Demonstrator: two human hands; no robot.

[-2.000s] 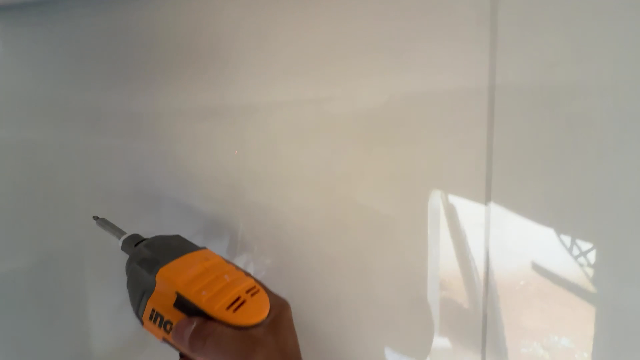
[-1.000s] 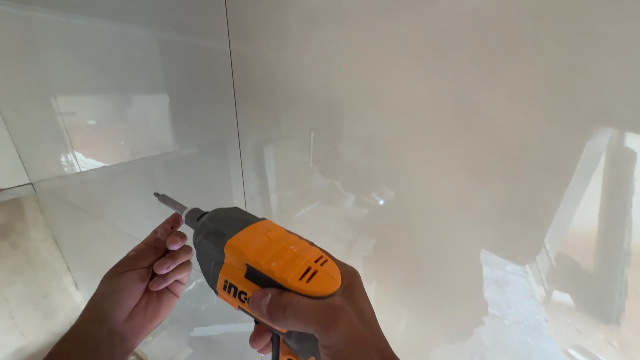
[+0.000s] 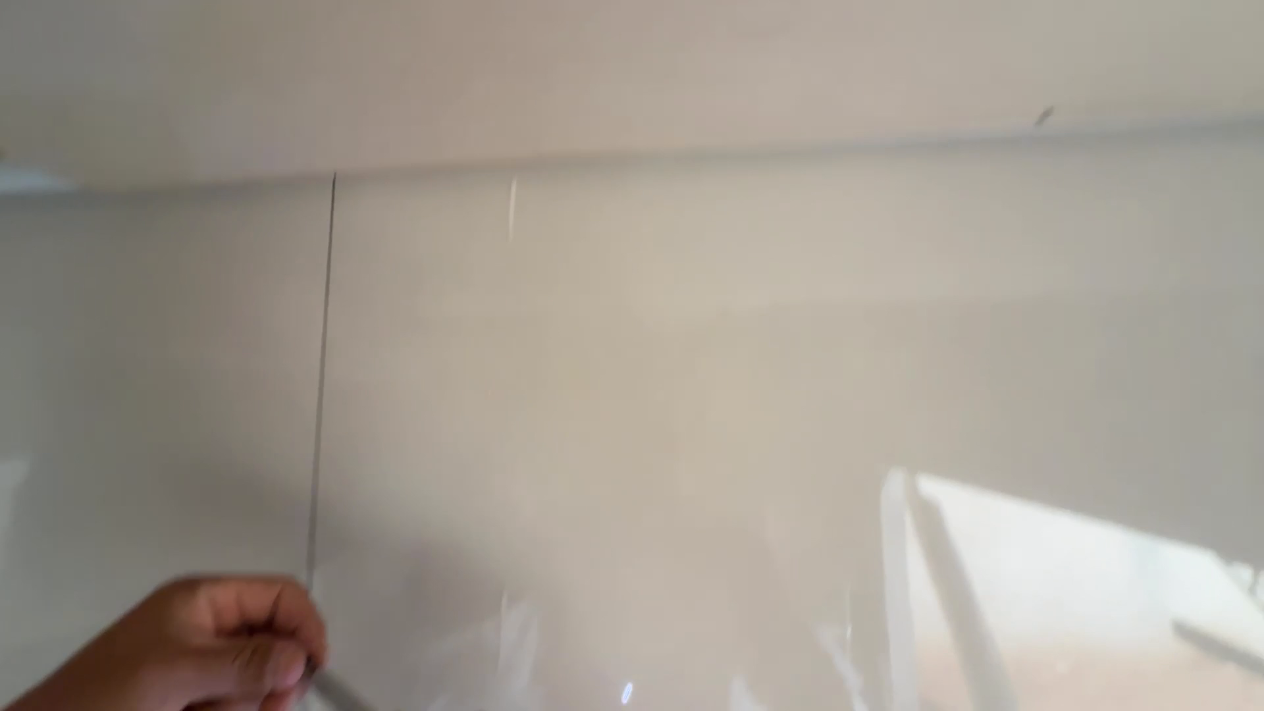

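My left hand (image 3: 212, 642) is at the bottom left, in front of the glossy light panel wall (image 3: 632, 395). Its thumb and fingers are pinched together at the tip of a thin grey shaft (image 3: 341, 691), which looks like the driver bit and runs out of the bottom edge. Whether a small screw sits between the fingertips cannot be seen. The orange and black power driver's body and my right hand are out of view.
A thin dark vertical joint (image 3: 321, 375) divides the panels above my left hand. Higher up, a long edge (image 3: 691, 156) crosses the view, with a small dark mark (image 3: 1044, 117) near it. A bright reflection (image 3: 1066, 602) shows at the lower right.
The view has shifted a lot, and the driver's body and my right hand have left it. My left hand, absent two seconds ago, came in beside the bit and is now at its tip.
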